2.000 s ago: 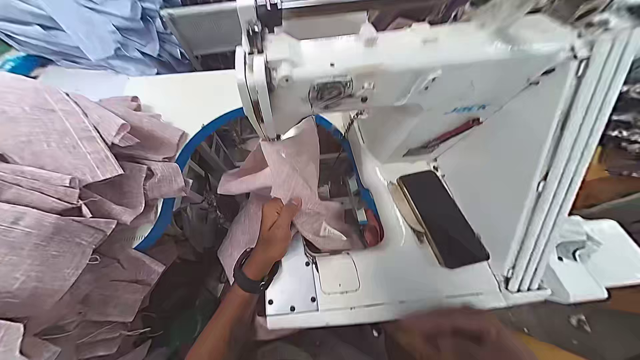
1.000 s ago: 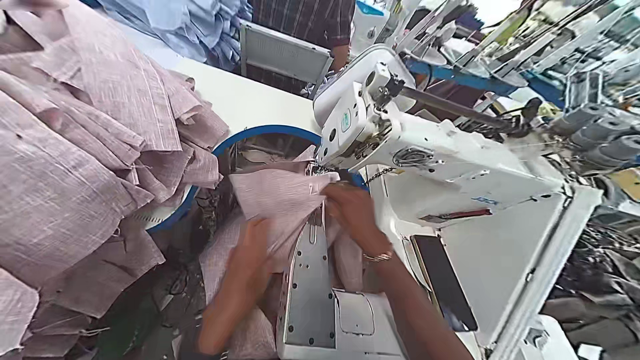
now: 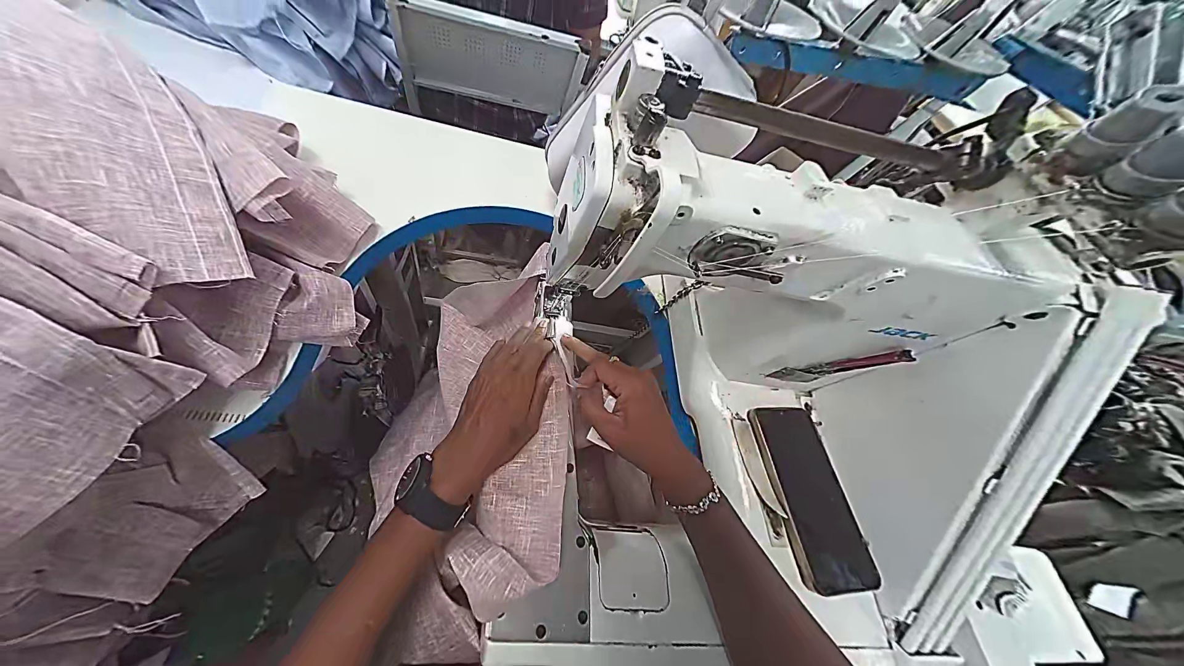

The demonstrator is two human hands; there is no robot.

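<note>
A white Jack sewing machine (image 3: 832, 231) stands at centre and right, its presser foot (image 3: 555, 301) down at the edge of a pinkish linen piece (image 3: 518, 499). My left hand (image 3: 499, 398), with a black watch on the wrist, lies flat on that cloth just in front of the foot. To its right, my right hand (image 3: 629, 407), wearing a bracelet, pinches the cloth's edge between thumb and fingers, with the index finger pointing toward the foot. The cloth hangs down over the left side of the machine's narrow arm.
Pink linen pieces (image 3: 120, 277) are heaped at the left, and light blue cloth (image 3: 296, 37) lies at the back. A blue-edged table cutout (image 3: 472, 217) surrounds the sewing area. A smartphone (image 3: 814, 499) rests on the machine bed at right. Thread cones (image 3: 1128, 157) stand at far right.
Two seconds ago only my left hand was on the cloth; now both are at it. Since one second ago my left hand has moved onto the cloth near the foot. The view has shifted.
</note>
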